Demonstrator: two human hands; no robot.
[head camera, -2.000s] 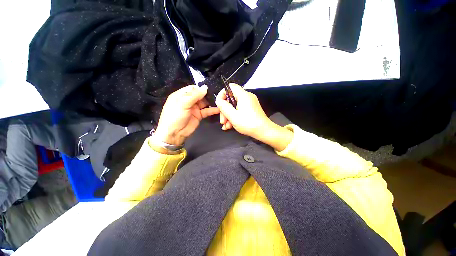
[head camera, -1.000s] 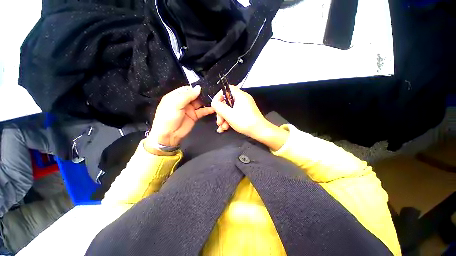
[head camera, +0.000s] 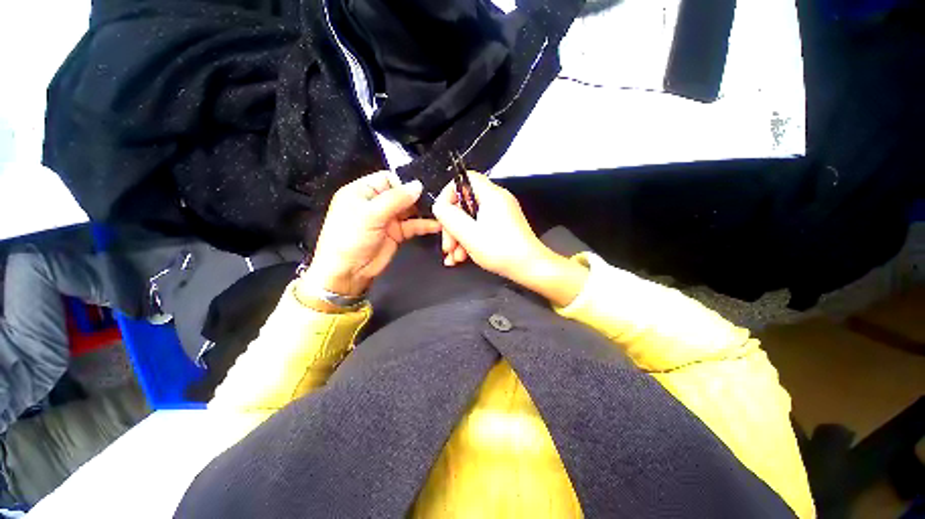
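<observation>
A black coat (head camera: 233, 112) with light flecks lies heaped on the table and hangs over its front edge. My left hand (head camera: 360, 231) pinches the coat's edge between thumb and fingers. My right hand (head camera: 490, 228) is just right of it and holds dark thread snips (head camera: 465, 188), with their tips pointing up over the cloth. A thin pale glint, perhaps a needle, shows at the right fingertips. A pale thread (head camera: 519, 89) with a small knot or loop lies along the coat front. A whitish strip (head camera: 396, 152) shows at the opening.
A flat black rectangle (head camera: 700, 51) lies on the white table (head camera: 629, 127). A blue bin (head camera: 157, 360) stands at lower left beside grey garments (head camera: 203, 294). Dark cloth (head camera: 852, 182) hangs at right, with brown cardboard (head camera: 872, 375) below. Grey trousers (head camera: 36, 324) show at far left.
The view shifts slightly. Both hands stay close together at the coat's edge, with only small finger movements. The snips remain in my right hand.
</observation>
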